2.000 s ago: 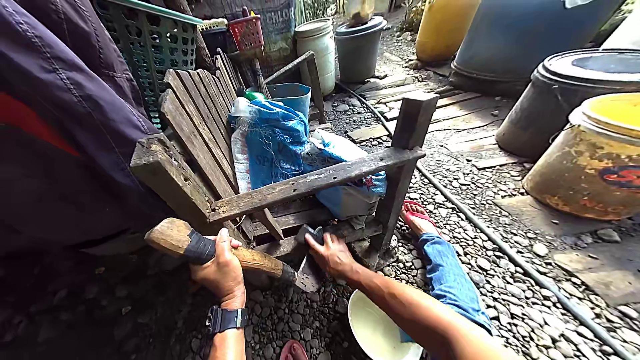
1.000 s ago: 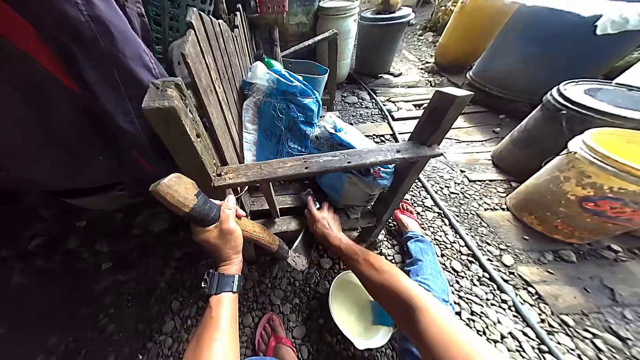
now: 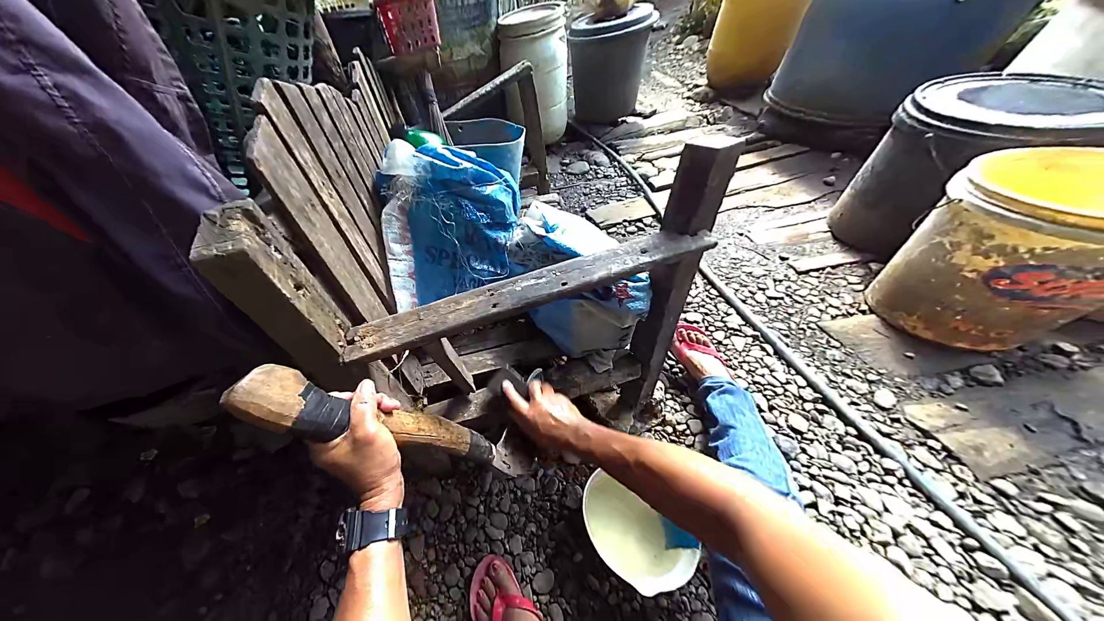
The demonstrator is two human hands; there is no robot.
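My left hand (image 3: pixel 362 440), with a watch on its wrist, grips the wooden handle (image 3: pixel 272 398) of a bladed tool, wrapped in black tape near its thick end. The metal blade (image 3: pixel 515 453) lies at the other end, low beside the front rail of a weathered wooden bench (image 3: pixel 517 293). My right hand (image 3: pixel 543 418) is closed around a small dark block (image 3: pixel 511 382) by the blade; whether block and blade touch cannot be told. Just below my right forearm stands a pale basin (image 3: pixel 625 526) with a blue thing (image 3: pixel 679 536) inside.
Blue woven sacks (image 3: pixel 461 224) and a light blue bucket (image 3: pixel 492 142) sit on the bench. A dark hose (image 3: pixel 828 397) crosses the gravel. Lidded buckets (image 3: pixel 975 250) stand at the right, and a dark cloth (image 3: pixel 103 216) hangs at the left. My feet in red flip-flops (image 3: pixel 509 599) flank the basin.
My right hand, with the dark block, has shifted about the blade and bench rail. My left hand keeps its grip on the handle.
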